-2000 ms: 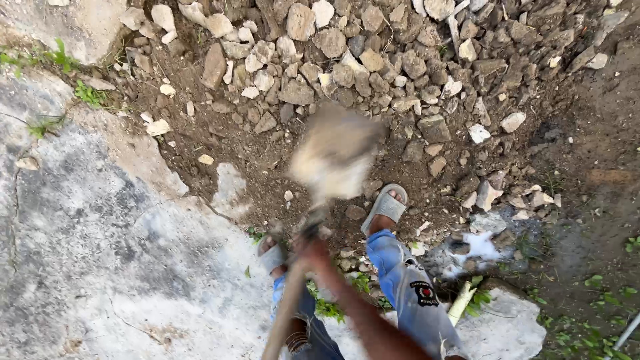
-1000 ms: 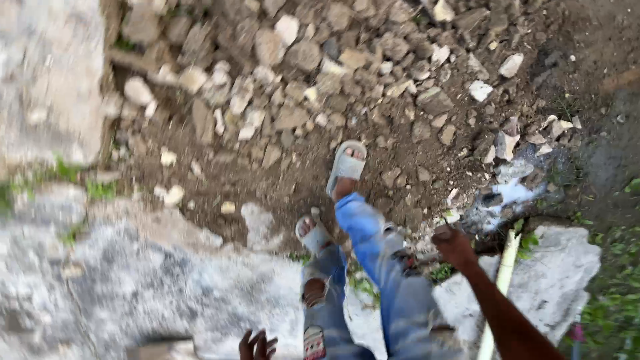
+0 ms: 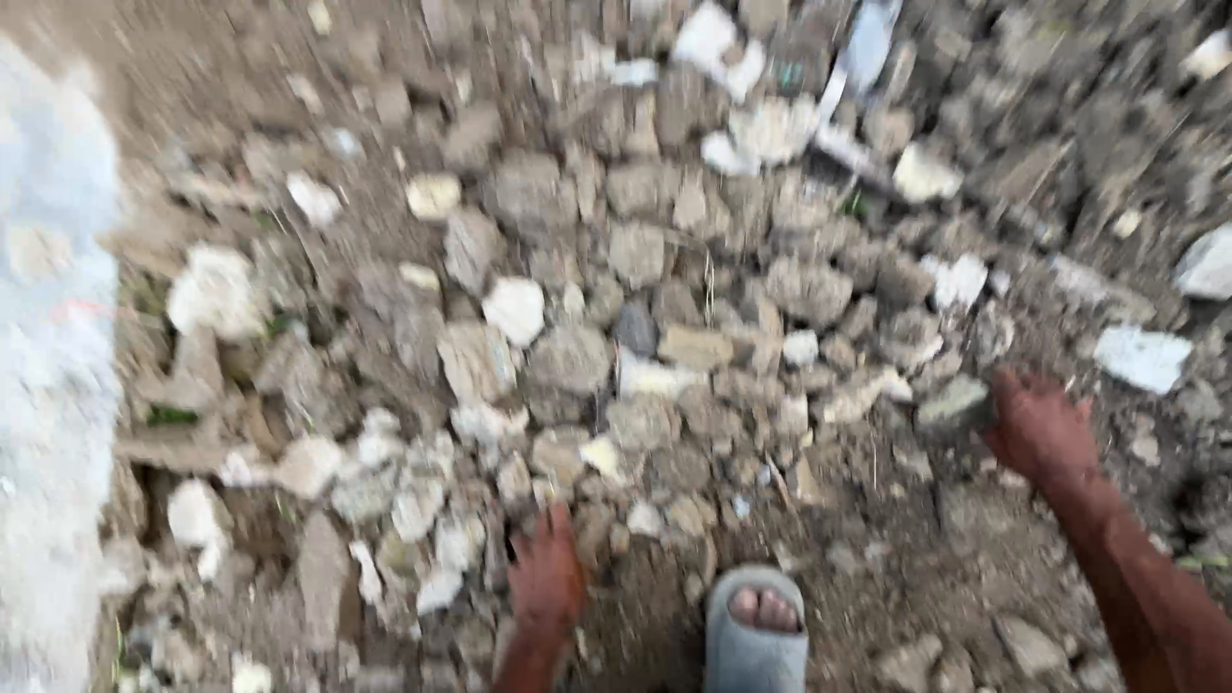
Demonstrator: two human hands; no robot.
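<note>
My left hand reaches down over the rubble at the lower centre, fingers pointing up the view near small stones; whether it touches one is blurred. My right hand is low over the rubble at the right, its fingertips beside a grey-green stone; a grip on it cannot be made out. Between the hands lie broken stones, among them a tan block and a pale yellow chunk. A pale flat piece lies to the right of my right hand.
A grey sandal with my foot in it stands on the soil at the bottom. A pale concrete slab runs along the left edge. White scraps and a thin strip lie among the stones at the top.
Two seconds ago a hand held a long-handled tool; one second ago no tool showed in my hands. Both hands are now down at the stones, and the view is much nearer the rubble.
</note>
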